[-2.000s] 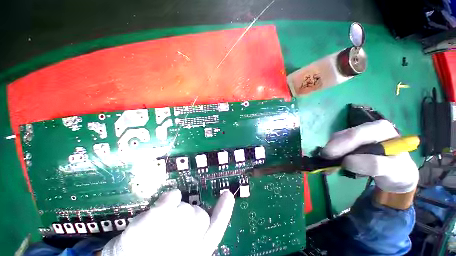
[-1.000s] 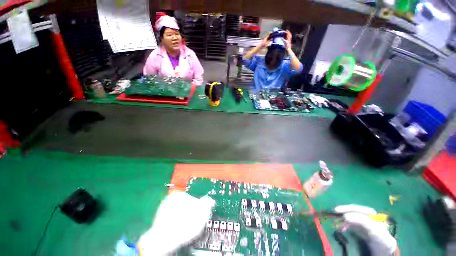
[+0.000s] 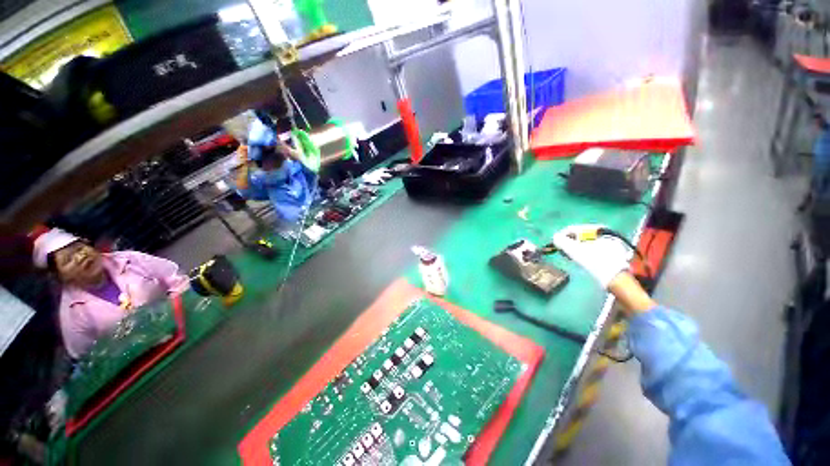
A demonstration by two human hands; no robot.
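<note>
My right hand [image 3: 596, 258], in a white glove with a blue sleeve, holds the soldering iron [image 3: 582, 235] by its yellow-and-black handle. The iron's front end is at the dark soldering iron stand [image 3: 531, 266]; whether it sits inside cannot be told. The green circuit board [image 3: 464, 353], with rows of black transistors with white tabs, lies on the red mat [image 3: 314, 393]. A black-handled brush [image 3: 541, 320] lies right of the board. A pale bottle [image 3: 432, 272] stands behind the board. My left hand is out of the picture.
A grey box [image 3: 608, 173] stands beyond my right hand, near red sheets [image 3: 619, 118]. A black bin [image 3: 458, 171] and a blue basket [image 3: 551, 89] are at the back. The dark conveyor [image 3: 337, 273] crosses behind the board. Two people [image 3: 114, 287] are opposite. The bench edge [image 3: 582, 369] runs at right.
The view has swung to the right. My right hand has moved from beside the board to the iron stand with the iron. My left hand has left the picture.
</note>
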